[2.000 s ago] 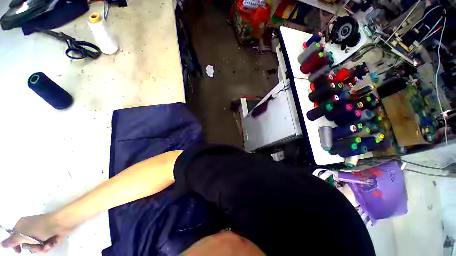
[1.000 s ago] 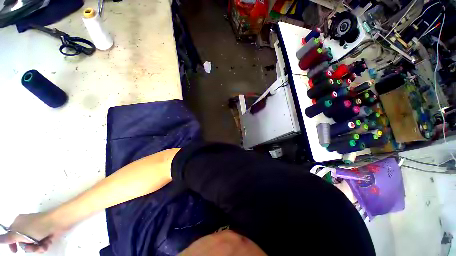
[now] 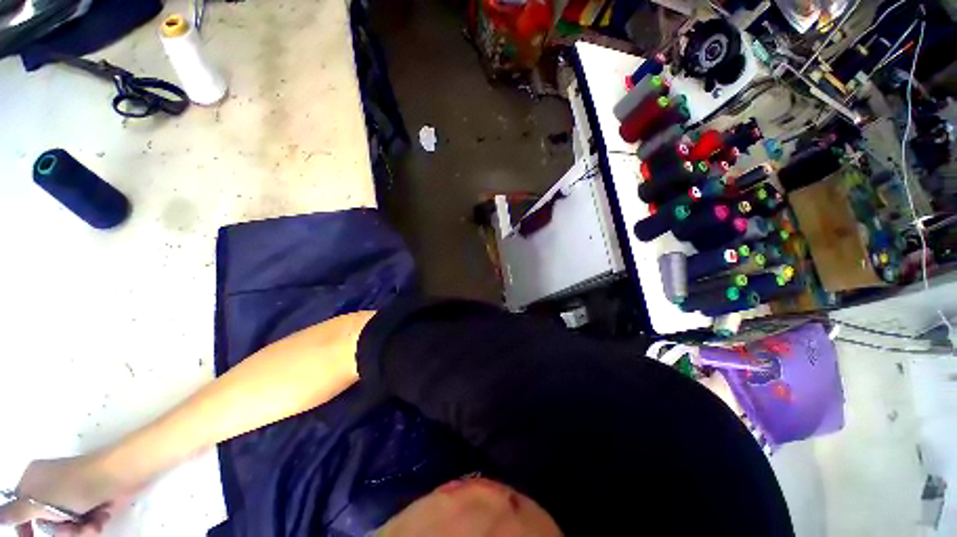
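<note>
The navy garment lies over the edge of the white table and runs down under my arm to the bottom of the picture. A few pale thread marks show on its lower folds. My right hand is at the lower left, partly cut off by the left edge, left of the garment. It is closed around a thin silver tool, likely small scissors. My bare forearm crosses the garment and my black sleeve hides part of it. My left hand is not in view; a blurred patch of skin shows at the bottom centre.
A navy thread cone, a white thread cone and black-handled shears lie on the white table. Dark cloth is at the far left corner. To the right are a stand of coloured cones and a purple bag.
The view has shifted slightly, so the cones, shears and garment sit a little further left. My right hand keeps its hold on the silver tool, with only slight finger movement.
</note>
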